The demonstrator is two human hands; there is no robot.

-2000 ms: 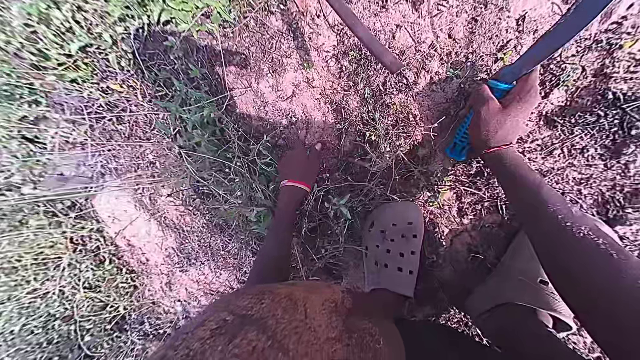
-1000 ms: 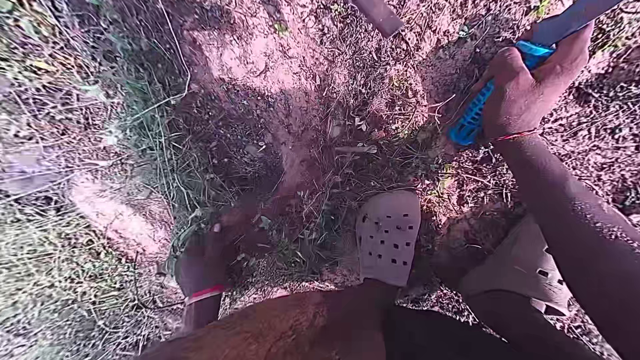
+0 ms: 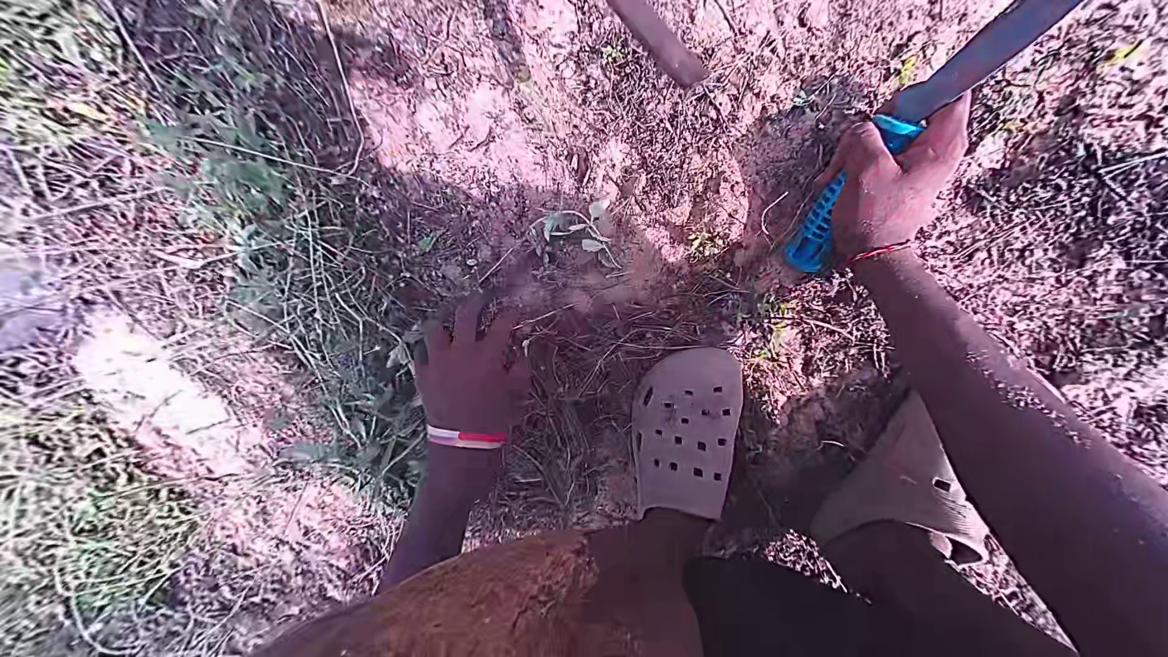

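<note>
My right hand [image 3: 890,182] grips the blue plastic handle [image 3: 817,224] of a long tool at the upper right. Its dark metal shaft or blade [image 3: 985,59] runs up out of view, so the tool's kind is unclear. Low over the ground, left of my shoe, my left hand [image 3: 470,370] is spread palm down, its fingers apart and slightly blurred. Dry grass and green weeds [image 3: 338,365] lie beside and under it. A small uprooted-looking sprig [image 3: 579,228] rests on the soil ahead of those fingers.
A tan clog with holes [image 3: 689,429] is on my foot at centre, and the other clog [image 3: 903,493] stands to its right. A wooden stick or handle [image 3: 662,41] enters from the top. Thick grass [image 3: 246,182] grows on the left; pinkish soil [image 3: 456,128] shows ahead.
My left hand has moved right from the weeds at the lower left to a spot nearer my shoe. The right hand keeps its grip on the blue handle.
</note>
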